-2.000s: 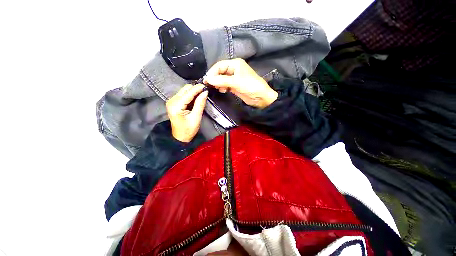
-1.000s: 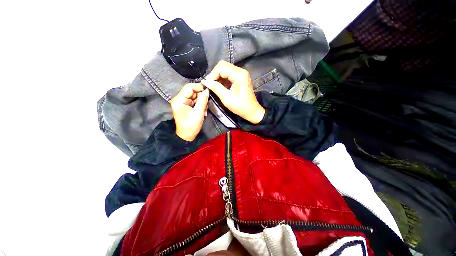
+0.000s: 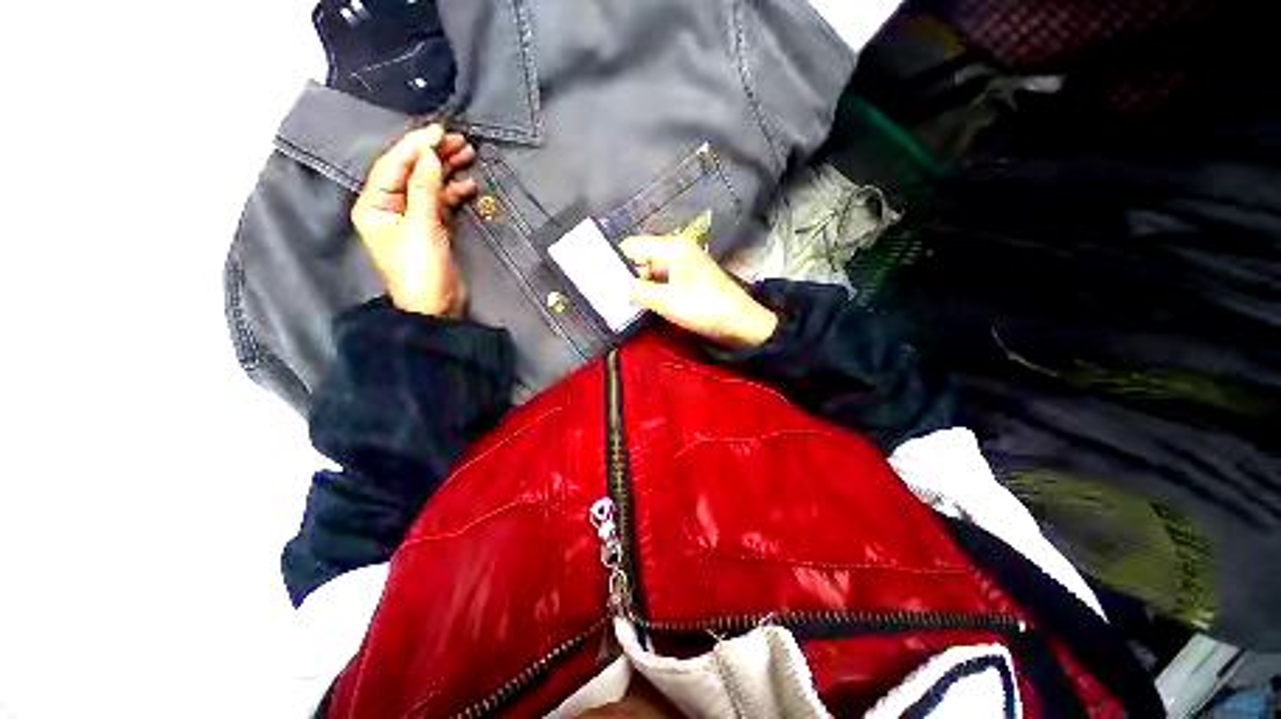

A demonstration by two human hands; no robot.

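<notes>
The grey denim jacket (image 3: 618,84) lies front up before me, with brass-coloured buttons down its placket. The black hanger (image 3: 386,56) shows at its collar (image 3: 330,129), cut off by the top edge. My left hand (image 3: 408,225) is at the collar by the top of the placket, thumb and fingertips close together; I cannot tell whether they pinch a string. My right hand (image 3: 691,291) grips the edge of the hang tag (image 3: 596,274), white panel up, over the chest beside the placket. The tag's string is too fine to make out.
The white table (image 3: 113,351) shows at the left. Dark hanging jackets (image 3: 1096,379) with yellow lettering fill the right side. A pale crumpled cloth (image 3: 829,225) and something green lie beside the jacket's right edge. My red padded front fills the bottom.
The jacket and hanger sit higher and further left in view. My hands have parted: the left is further left and higher, the right is lower, holding the hang tag, now face up.
</notes>
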